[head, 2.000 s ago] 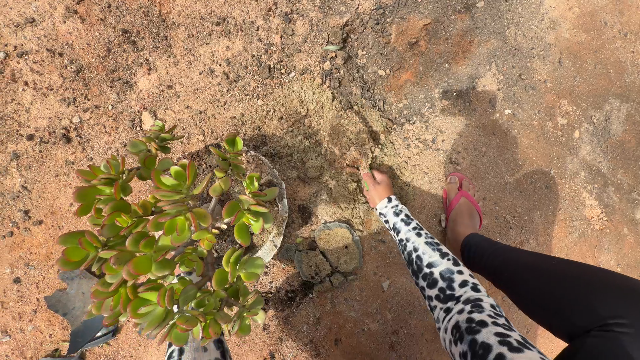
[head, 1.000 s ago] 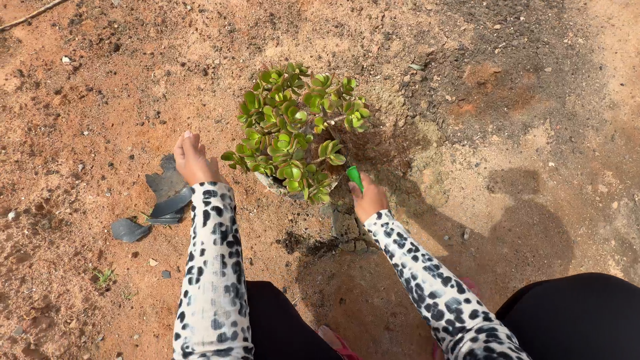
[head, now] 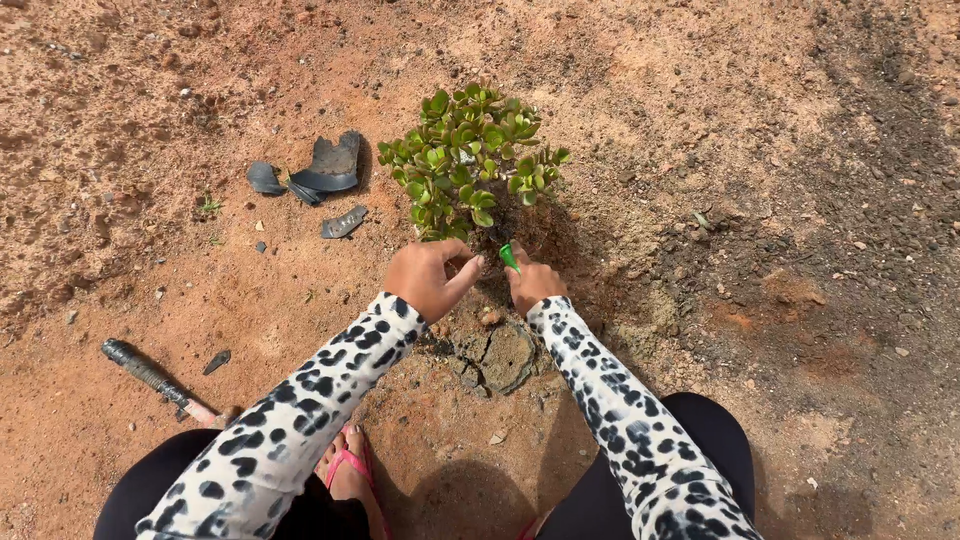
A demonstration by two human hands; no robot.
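Observation:
A jade plant (head: 472,161) with thick green leaves stands on the soil just beyond my hands. My right hand (head: 534,281) is closed around a green-handled tool (head: 509,257); its working end is hidden near the plant's base. My left hand (head: 435,277) is beside it at the lower leaves, thumb and fingers apart, with nothing visible in it. Nearer to me lies a cracked round clod of dry soil (head: 506,358), with smaller lumps around it.
Broken pieces of black plastic pot (head: 330,165) lie left of the plant, with a smaller shard (head: 344,223) below them. A tape-wrapped handle (head: 150,373) lies on the sandy ground at the left. My sandalled foot (head: 349,472) is at the bottom.
My left hand has moved from beside the black pieces to the plant's near side. The green-handled tool, unseen in my right hand two seconds ago, remains in it. The view has shifted.

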